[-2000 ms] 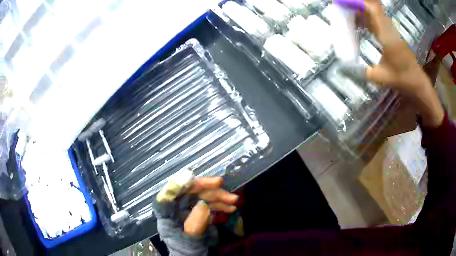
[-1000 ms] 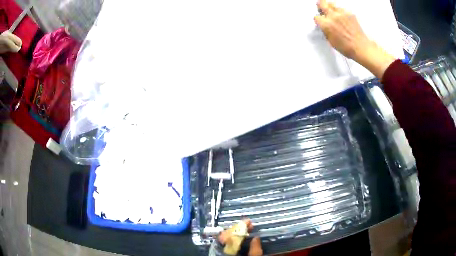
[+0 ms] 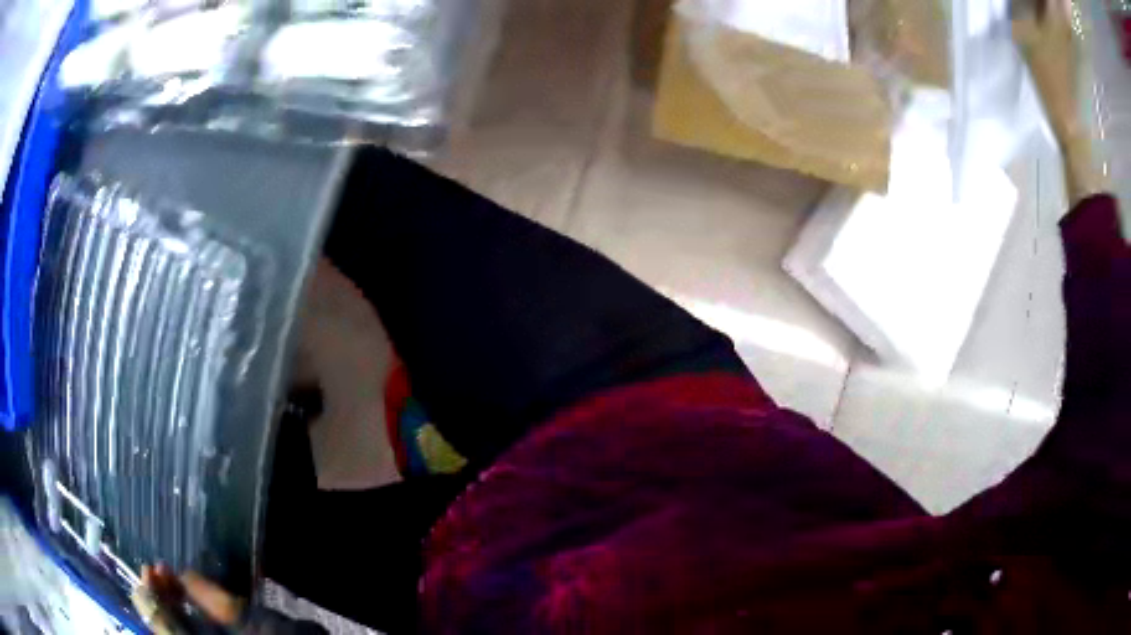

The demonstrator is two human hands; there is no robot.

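Observation:
The clear ribbed tray (image 3: 137,372) lies on the black tabletop at the left of the view. Thin white stemmed parts (image 3: 81,521) lie at its lower left end. My left hand (image 3: 192,602) is at the bottom left edge by that end of the tray, small and partly cut off; I cannot tell if it holds anything. My right hand (image 3: 1052,62) is stretched out at the upper right, blurred and partly cut off. It is beside a pale, see-through sheet or bag (image 3: 986,87); whether it grips it I cannot tell.
The pocketed tray (image 3: 335,56) with plump white units is at the upper left. A blue rim (image 3: 22,248) runs along the left edge. On the tiled floor are a brown cardboard box (image 3: 769,106) and a white block or box (image 3: 912,279). My lap is beside the table edge.
The view has swung down to the right, to my lap and the floor. My right hand has left the large white tray and is now far out to the right over the floor.

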